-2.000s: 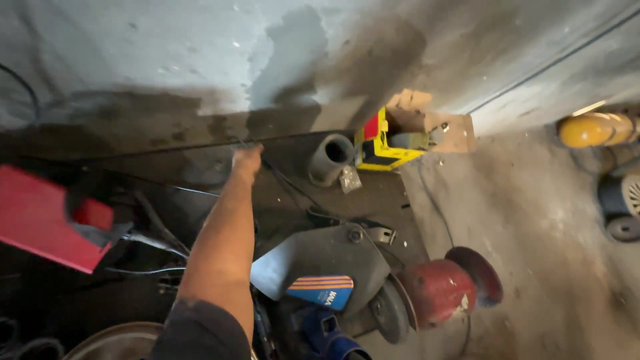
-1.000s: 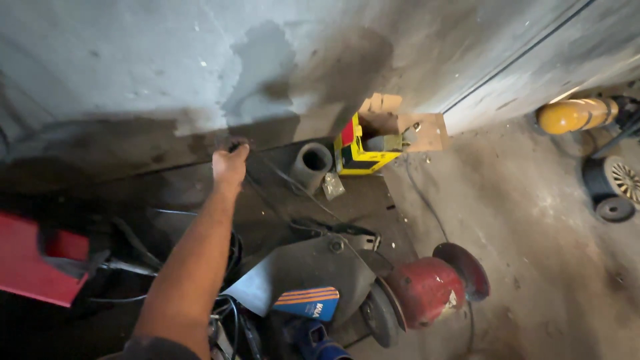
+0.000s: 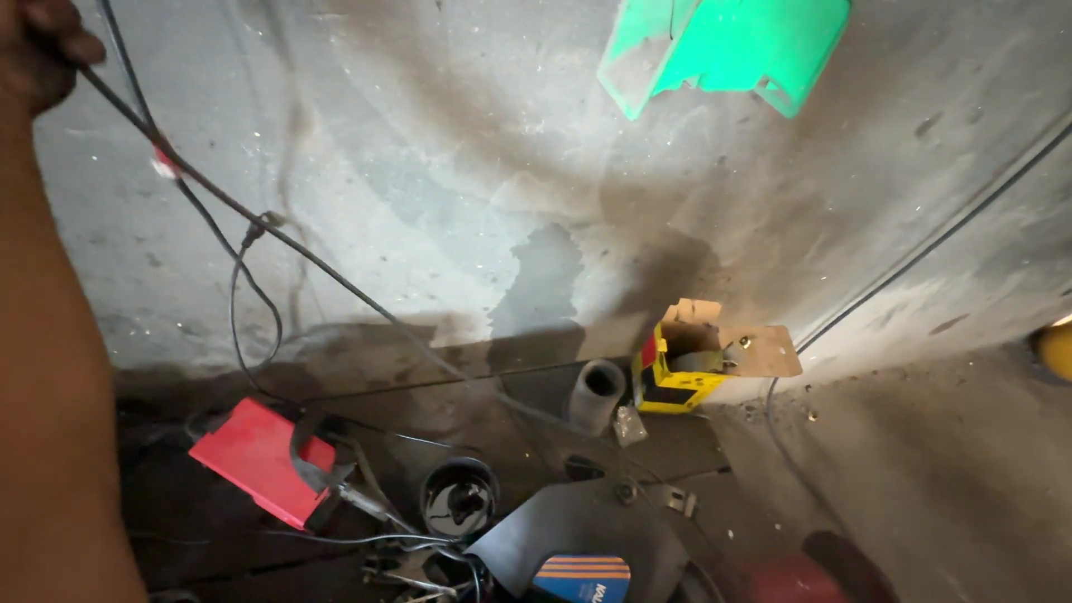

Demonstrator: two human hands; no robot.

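At the upper left edge my left hand (image 3: 54,50) is closed around a dark cable (image 3: 293,243), the forearm rising along the left side. From the hand the cable slants down to the right in front of the wall, passing the grey tube (image 3: 596,398) towards the bench grinder. A second cable (image 3: 201,209) crosses it near a red and white tag and hangs in a loop, with a plug (image 3: 263,226) where they pass. My right hand is not in view.
Below lie a red welding machine or case (image 3: 264,461), a black round container (image 3: 458,496) and a dark sheet-like cover (image 3: 586,528). An open yellow box (image 3: 680,389) stands by the wall. Green plastic (image 3: 745,50) hangs above. A yellow cylinder (image 3: 1057,350) is at the right edge.
My left hand has moved up and left from low by the wall, and the cable is now raised across the wall. The view has tilted up, showing the green plastic.
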